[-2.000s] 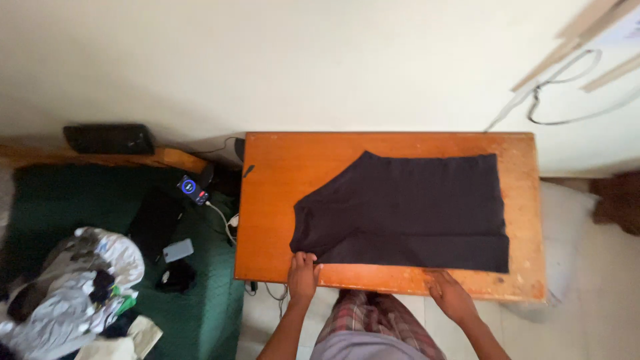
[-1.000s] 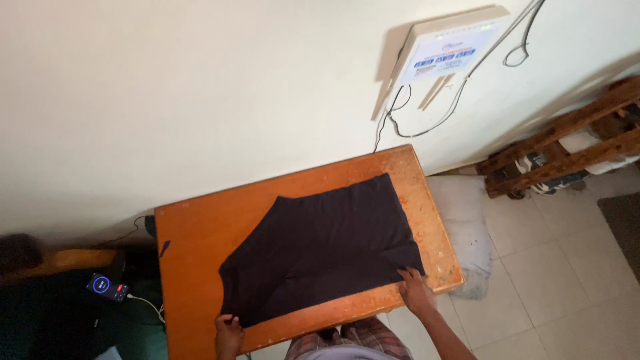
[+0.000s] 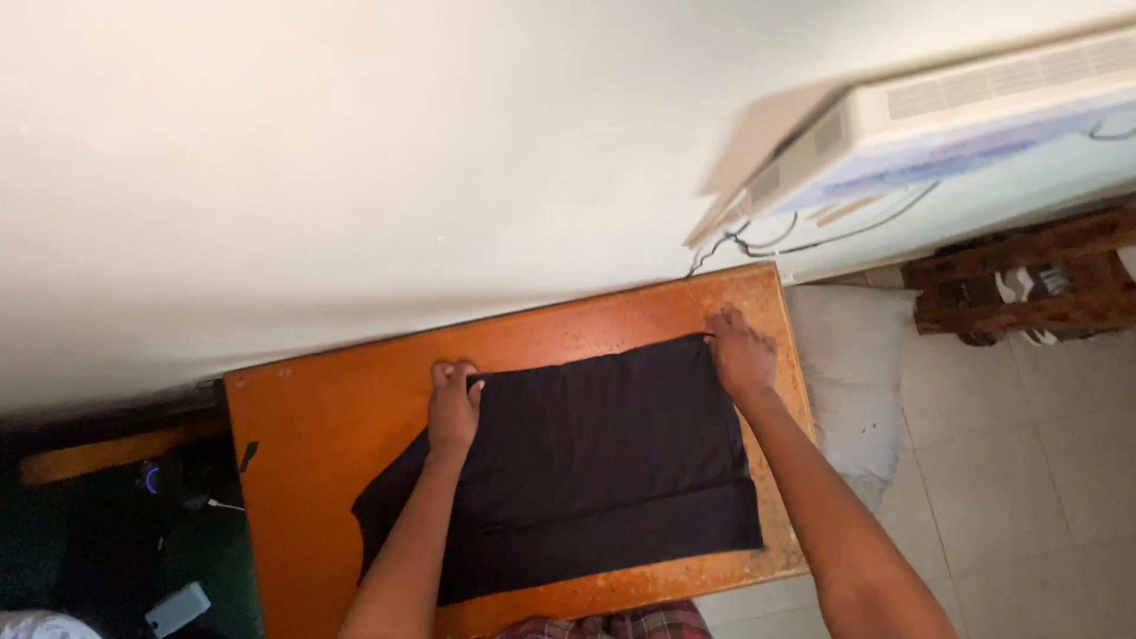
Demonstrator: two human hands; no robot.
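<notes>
A dark folded garment (image 3: pixel 603 461) lies flat across a wooden table (image 3: pixel 302 497). My left hand (image 3: pixel 455 408) is at the garment's upper left corner, with thumb and fingers pinching the cloth's edge. At the upper right corner, my right hand (image 3: pixel 739 351) has its fingertips on the fabric; it is slightly blurred, and whether it grips the cloth is hard to tell. A crease runs across the lower part of the garment, and its slanted left end is partly covered by my left forearm.
A white wall unit (image 3: pixel 958 124) with hanging cables juts out above the table's right end. Beside the table are a pale sack-like cushion (image 3: pixel 856 382) and a wooden rack (image 3: pixel 1047 306) holding shoes. A phone-like light object (image 3: pixel 177 610) lies at the lower left.
Both hands have moved from the garment's near edge to its far corners. The garment lies with much the same outline. The view has shifted.
</notes>
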